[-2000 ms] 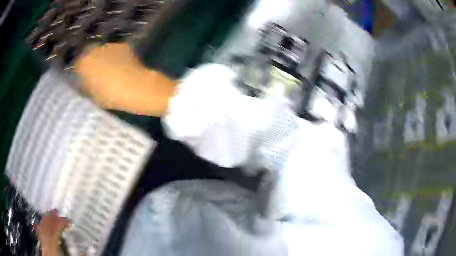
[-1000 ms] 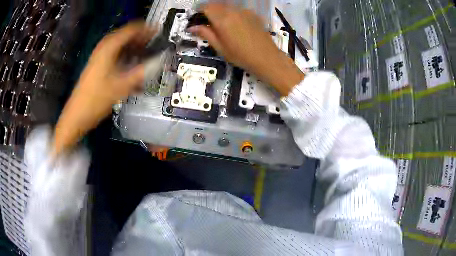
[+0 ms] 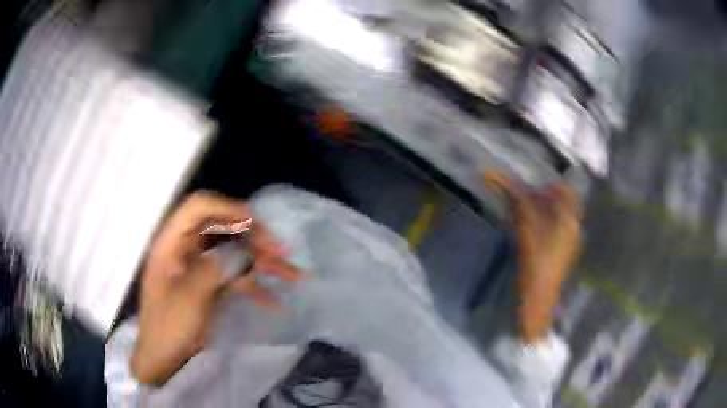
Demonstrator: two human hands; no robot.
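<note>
The frame is strongly blurred. My left hand (image 3: 179, 287) is over my lap with its fingers curled. A small dark part with a bright edge (image 3: 227, 229) shows between its fingers and thumb; it looks like a watch housing, but blur hides its detail. My right hand (image 3: 546, 227) is at the front edge of the silver-grey press fixture (image 3: 414, 131), with a fingertip near or on that edge. Contact and anything in this hand cannot be told. Cream and white nest plates (image 3: 466, 56) show on top of the fixture.
The white parts tray (image 3: 96, 167) lies to the left, with a pale heap (image 3: 40, 327) beside its lower left. An orange-red spot (image 3: 335, 122) shows under the fixture's front edge. Grey plastic-covered surface with labels and yellow lines (image 3: 622, 303) lies right.
My left hand has come down over my lap. My right hand has moved from the nests to the fixture's front edge. The view has turned, and the white tray shows more fully.
</note>
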